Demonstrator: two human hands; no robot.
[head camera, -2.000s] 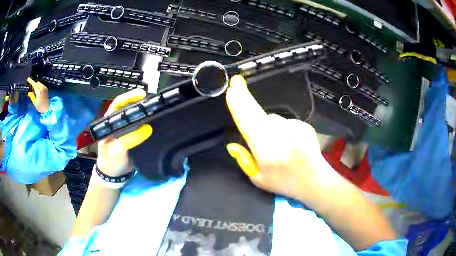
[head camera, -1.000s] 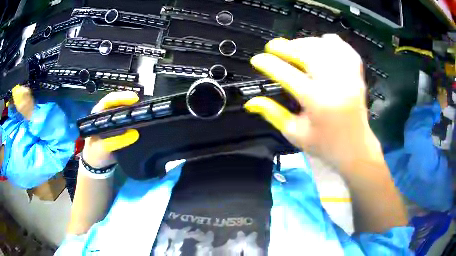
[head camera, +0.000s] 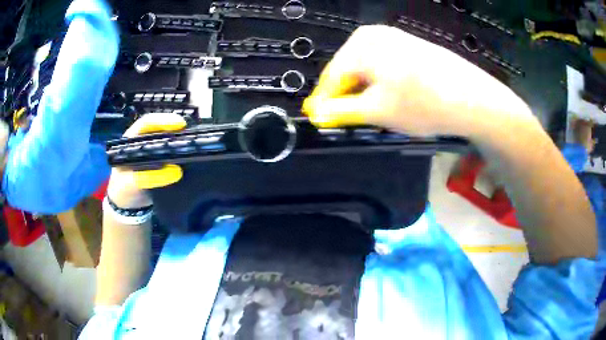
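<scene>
My left hand, with yellow finger cots, grips the left end of a long black control panel between thumb and fingers. The panel is nearly level, with its chrome trim ring facing me. The broad matte black rear housing shows below the bar. My right hand is over the upper edge just right of the ring, its yellow-tipped fingers bent together at the bar. Whether it pinches the panel or only touches it is hidden.
Other panels with rings lie in columns on the dark bench behind. A pale label lies among them. A neighbour's blue sleeve reaches across at left. Another blue sleeve is at the right edge. A carton and red stools stand below.
The panel has turned from a steep tilt to nearly level. My right hand has moved from its right part back beside the ring. The left neighbour's arm now reaches up over the bench.
</scene>
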